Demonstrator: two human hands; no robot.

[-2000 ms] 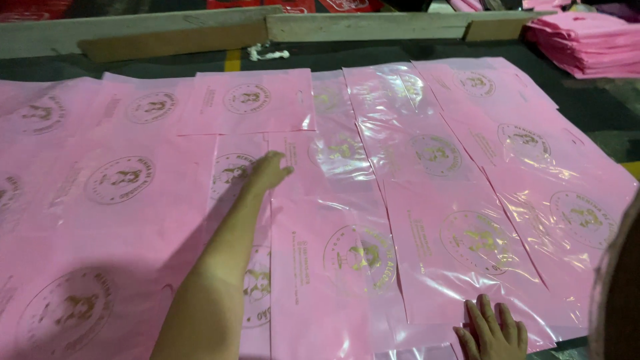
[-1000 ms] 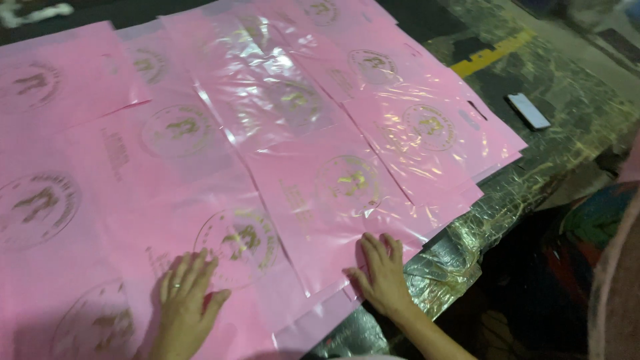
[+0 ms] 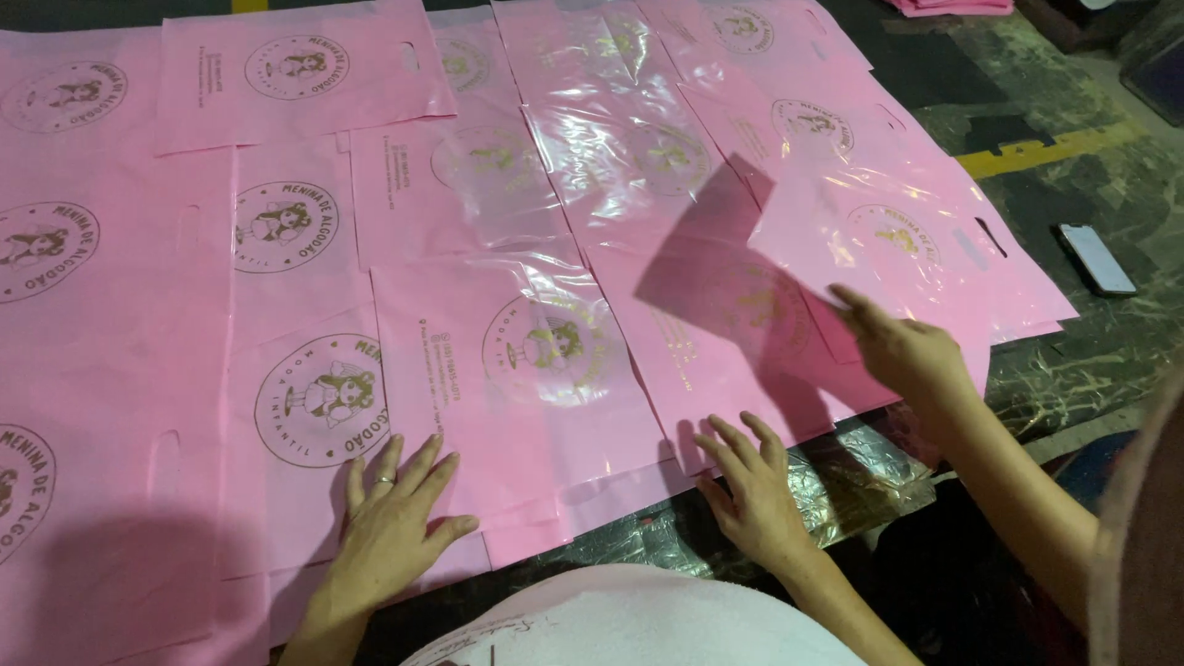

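Note:
Printed pink plastic bags (image 3: 684, 314) lie overlapped in rows, each with a round emblem; some have a visible cut-out handle. My left hand (image 3: 398, 527), a ring on one finger, rests with spread fingers on the bags near the front edge. My right hand (image 3: 754, 490) is at the same edge, farther right, fingers apart and fingertips over a bag; it grips nothing. Beyond it, a co-worker's hand (image 3: 906, 351) reaches in from the right and holds the near edge of a raised pink bag (image 3: 832, 222), which casts a dark shadow on the bags beside it.
A phone (image 3: 1096, 259) lies right of the bags on the dark table surface (image 3: 1045, 379), whose covering looks like wrinkled clear film. Yellow tape (image 3: 1054, 153) crosses it. More folded pink plastic (image 3: 953, 7) is at the top right. A blurred brown shape (image 3: 1142, 518) blocks the right edge.
My left hand, stretched far across the bags two seconds ago, now rests near the front edge. A co-worker's hand has appeared at the right, with a bag raised in it. The view has shifted.

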